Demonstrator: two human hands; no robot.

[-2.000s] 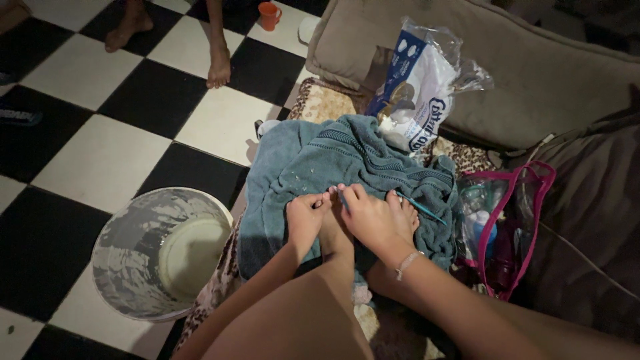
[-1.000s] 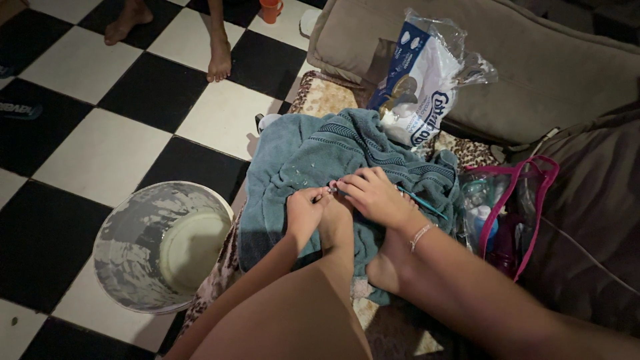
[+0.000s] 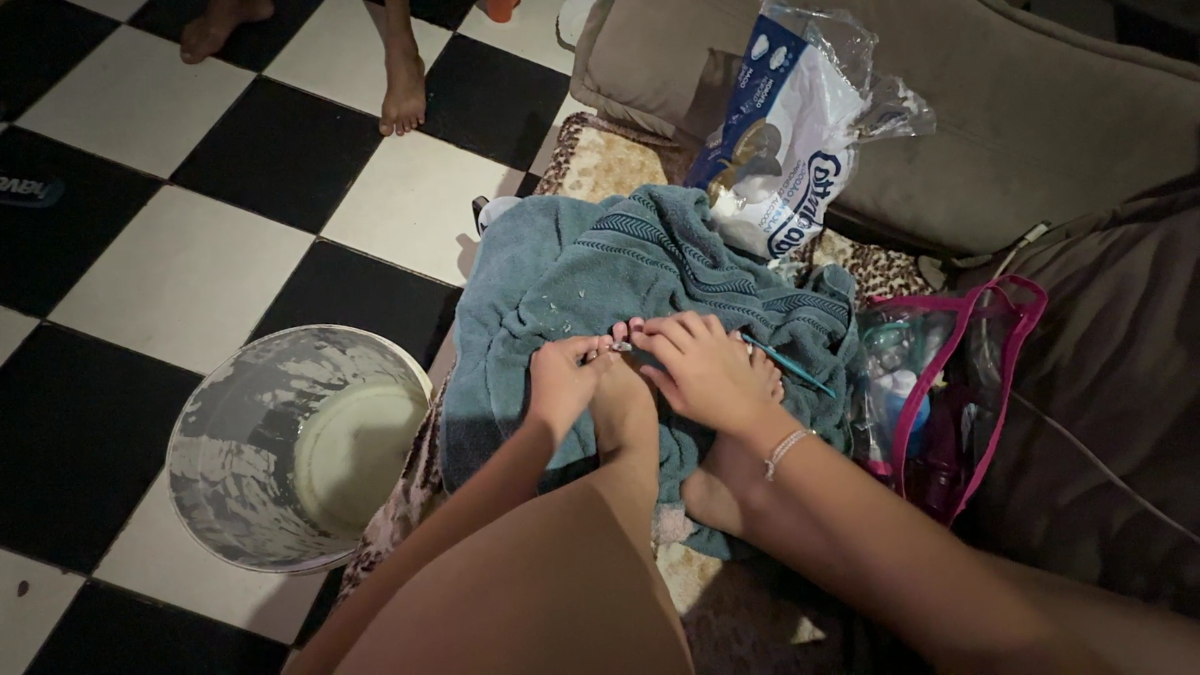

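Both my feet rest on a blue-green towel [image 3: 562,253]. My left hand [image 3: 565,380] pinches a small metal tool [image 3: 619,347], seemingly a nail clipper, at the toes of the foot [image 3: 626,408] on the left. My right hand [image 3: 703,366] reaches to the same toes with its fingertips and lies partly over the toes of my other foot. A bracelet is on my right wrist. A thin blue stick-like tool [image 3: 787,364] lies on the towel just right of my right hand. Small pale bits are scattered on the towel.
A grey bucket [image 3: 197,441] with cloudy liquid stands on the checkered floor at left. Behind the towel, an opened cotton bag [image 3: 787,141] leans on the sofa cushion [image 3: 984,122]. A clear pouch with pink trim [image 3: 914,403] holds bottles at right. Another person's bare feet [image 3: 403,94] are at top left.
My right hand's fingers have shifted slightly about the toes. My left hand stays at the same foot.
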